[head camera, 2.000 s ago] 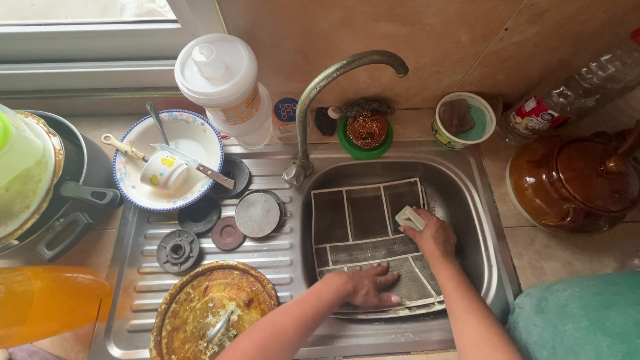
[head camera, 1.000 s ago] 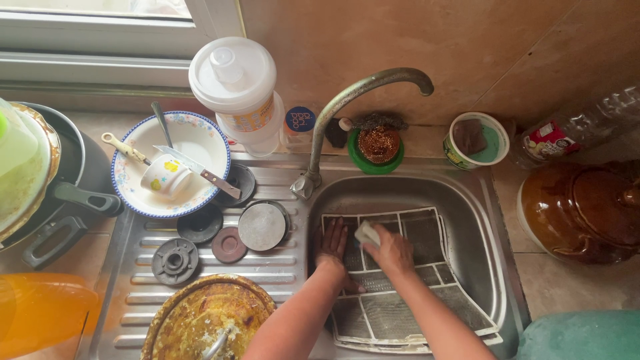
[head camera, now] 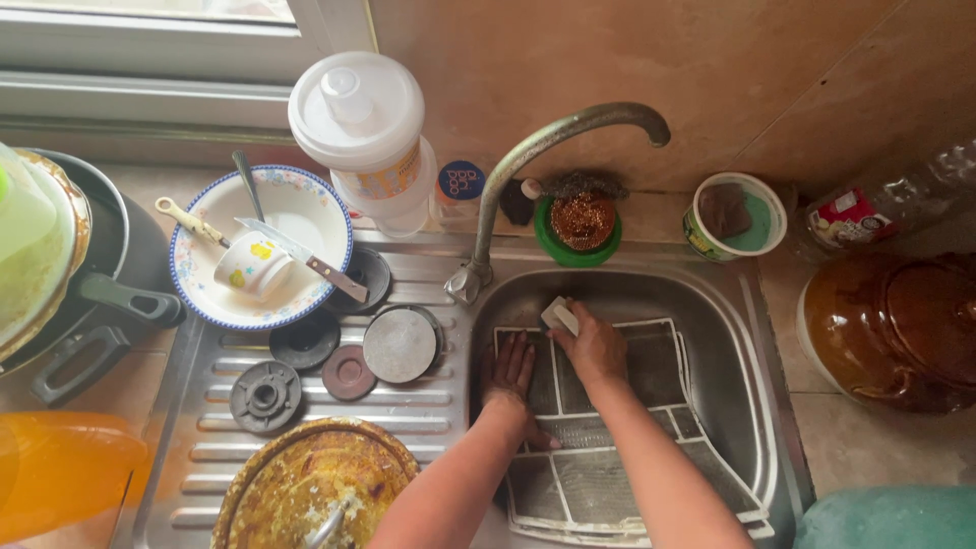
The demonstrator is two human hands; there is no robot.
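Observation:
Mesh filter panels with white plastic frames (head camera: pixel 610 415) lie stacked in the stainless steel sink basin (head camera: pixel 724 343). My left hand (head camera: pixel 512 381) rests flat on the upper left part of the top panel, its fingers a little spread and pointing up. My right hand (head camera: pixel 591 339) grips a small pale brush or scrubbing block (head camera: pixel 560 315) at the panel's upper edge. The underside of the block is hidden. Above the basin curves the metal faucet (head camera: pixel 534 149); no water shows at its spout.
On the drainboard lie burner caps (head camera: pixel 400 345), a stained round lid (head camera: pixel 316 480) and a bowl (head camera: pixel 324 206) with a cup and knife. Behind the basin sit a copper scourer (head camera: pixel 582 221) and a tub (head camera: pixel 734 216). A brown glazed pot (head camera: pixel 888 332) stands right, dark pans (head camera: pixel 130 297) left.
My right hand has moved up with the block, from the panel's middle area to its upper edge. My left hand has gone from the lower middle of the panel, two seconds ago, to its left side.

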